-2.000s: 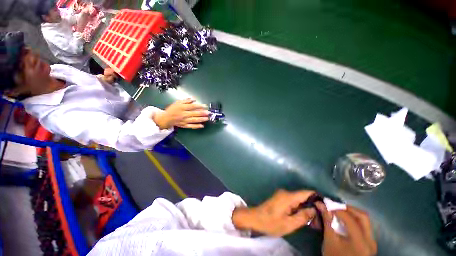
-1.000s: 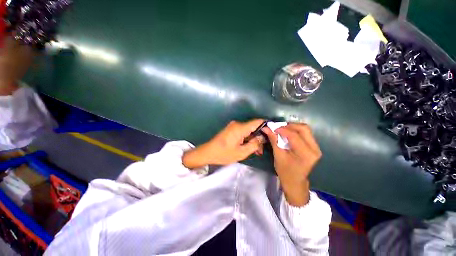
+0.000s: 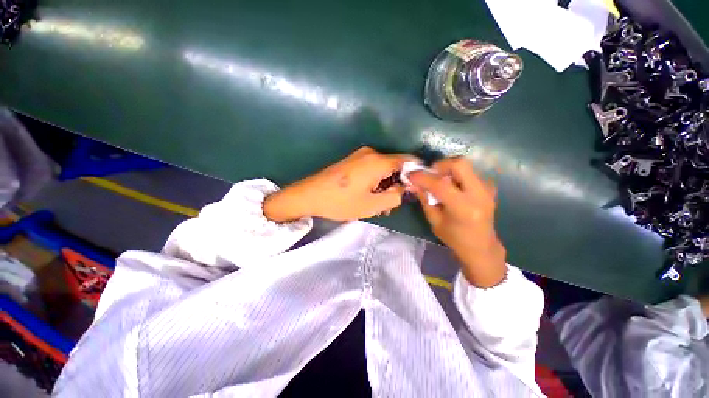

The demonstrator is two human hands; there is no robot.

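Observation:
My left hand (image 3: 346, 186) is at the bench's near edge, its fingers closed around a small dark clipped unit (image 3: 386, 183); most of the unit is hidden by the fingers. My right hand (image 3: 460, 204) pinches a small white cloth (image 3: 413, 169) against the unit. The two hands meet at the fingertips. A clear round glass bottle (image 3: 471, 78) with a silver metal top stands on the green bench top, just beyond my right hand.
A wide heap of black and silver clipped units (image 3: 661, 140) lies at the right. White sheets (image 3: 556, 31) lie beyond the bottle. Part of another heap (image 3: 11, 17) shows at the top left. Neighbours' sleeves show at the left (image 3: 23, 159) and lower right (image 3: 637, 350). Blue-framed racks are lower left.
The view has swung right and down onto my hands; the neighbour's hand and red tray have left it. My hands still hold the unit and cloth, with the cloth now over the unit's end.

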